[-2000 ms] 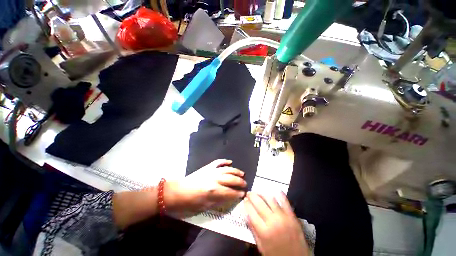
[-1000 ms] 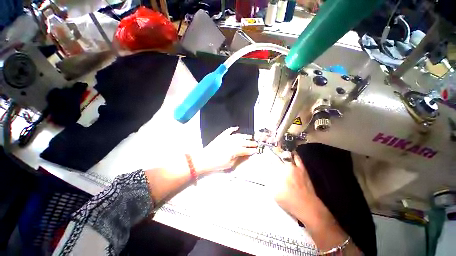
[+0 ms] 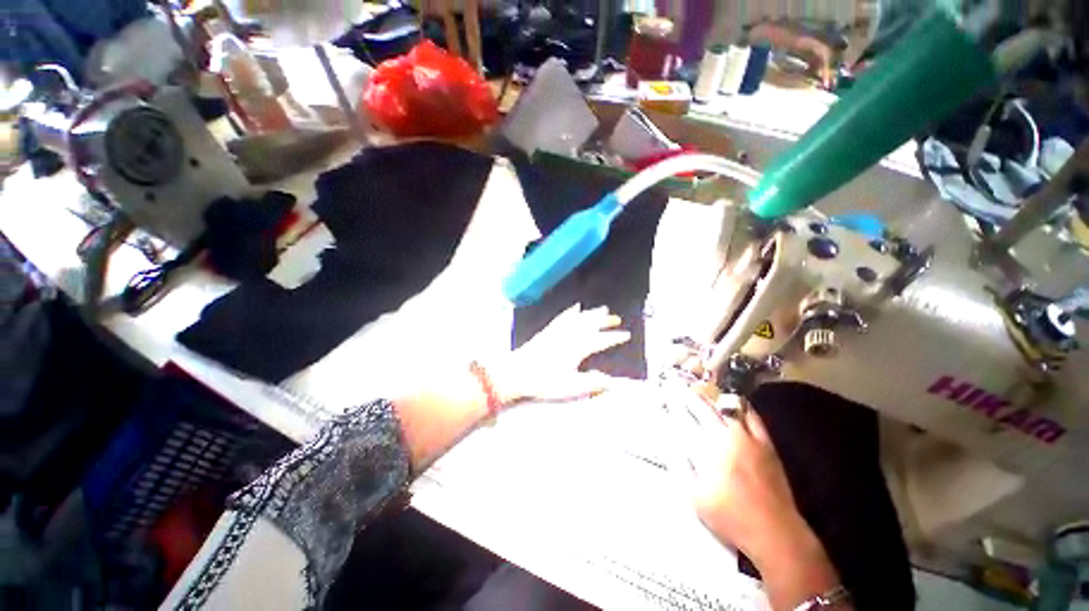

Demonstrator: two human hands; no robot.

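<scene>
A black garment piece [image 3: 579, 298] lies flat behind and left of the needle area of the cream sewing machine [image 3: 884, 346]. My left hand [image 3: 561, 356] rests on its near edge with the fingers spread. My right hand [image 3: 731, 460] is close to the presser foot [image 3: 705, 364], fingertips right at it; glare hides whether it holds anything. A curved black piece [image 3: 836, 477] lies right of my right hand, partly under the machine arm. A large black cut piece [image 3: 382, 263] lies at the left.
A blue lamp stick [image 3: 561, 253] on a white gooseneck hangs left of the needle. A green cone [image 3: 872, 113] slants above the machine head. A red plastic bag [image 3: 430, 93] is at the back. A neighbouring machine [image 3: 149, 155] stands at far left. A blue lattice crate [image 3: 167, 460] is below the table.
Both hands moved from the table's front edge up to the needle area. The black piece sits farther back. My left fingers have spread since a second ago. The view has shifted.
</scene>
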